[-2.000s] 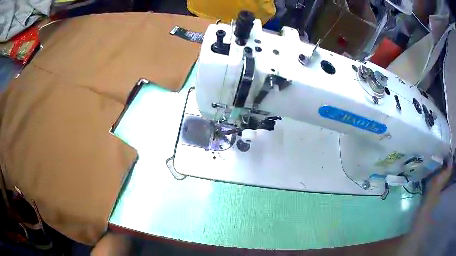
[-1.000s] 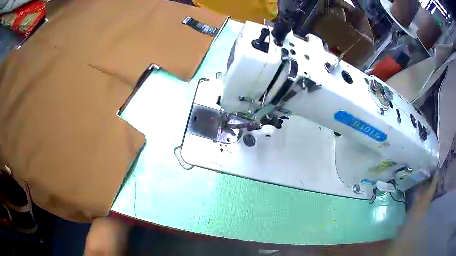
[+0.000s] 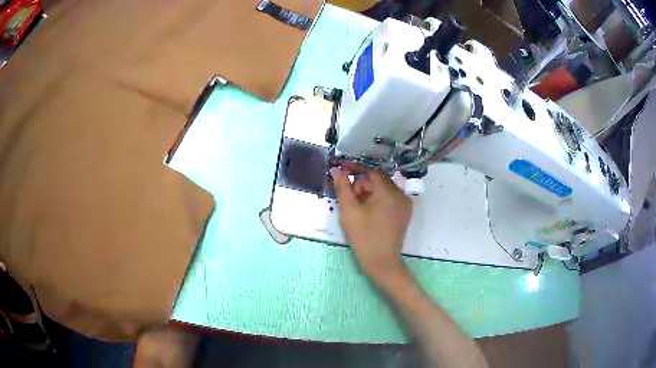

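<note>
The white sewing machine head (image 3: 403, 93) stands over its white bed. My right hand (image 3: 375, 208) reaches in from the lower right, with its fingertips bunched at the needle and presser foot area. The fingers cover the foot, and I cannot tell whether they pinch anything. The shiny slide plate (image 3: 306, 165) shows just left of the fingers. My left hand (image 3: 165, 346) is blurred and cut off by the bottom edge, below the table's front edge. The tan-brown panel (image 3: 93, 180) lies flat on the left, apart from the machine bed, with notched corners and a black label (image 3: 284, 13) at the top.
The pale green table (image 3: 252, 287) has a dark red front edge. Dark straps (image 3: 21, 302) hang at the lower left. A red item (image 3: 18, 21) is at the top left. Brown and orange-red pieces (image 3: 565, 80) lie behind the machine.
My right hand has moved from the machine's right end to the needle area. The view has shifted, and the machine head shows more of its left end. My left hand remains low at the table edge.
</note>
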